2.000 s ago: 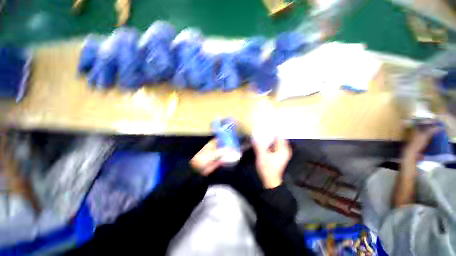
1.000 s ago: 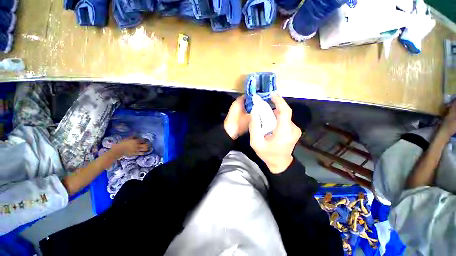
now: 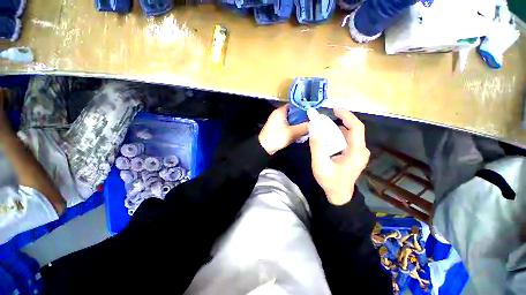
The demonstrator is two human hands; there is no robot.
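Observation:
My left hand (image 3: 277,132) holds a denim-blue piece (image 3: 298,110) from below at the bench's front edge, its squarish open mouth facing up and away from me. My right hand (image 3: 340,164) grips a small white squeeze bottle (image 3: 327,132). The bottle's tip touches or nearly touches the near rim of the piece's mouth; the exact contact cannot be told. More blue pieces (image 3: 315,10) stand at the back of the bench, cut off by the picture's top edge. A small yellowish tube (image 3: 218,44) lies on the bench.
A crumpled white cloth (image 3: 429,26) lies at the bench's back right. A blue bin (image 3: 193,147) at left holds pale ring-shaped parts (image 3: 151,167). A bin at lower right holds tan curved parts (image 3: 408,253). A neighbour's arm (image 3: 29,164) is at left. A small white bottle (image 3: 17,55) lies at the left.
Both hands, the blue piece and the bottle have shifted slightly right in view. The bottle tip now shows at the mouth's near rim. The left neighbour's hand has left the bin.

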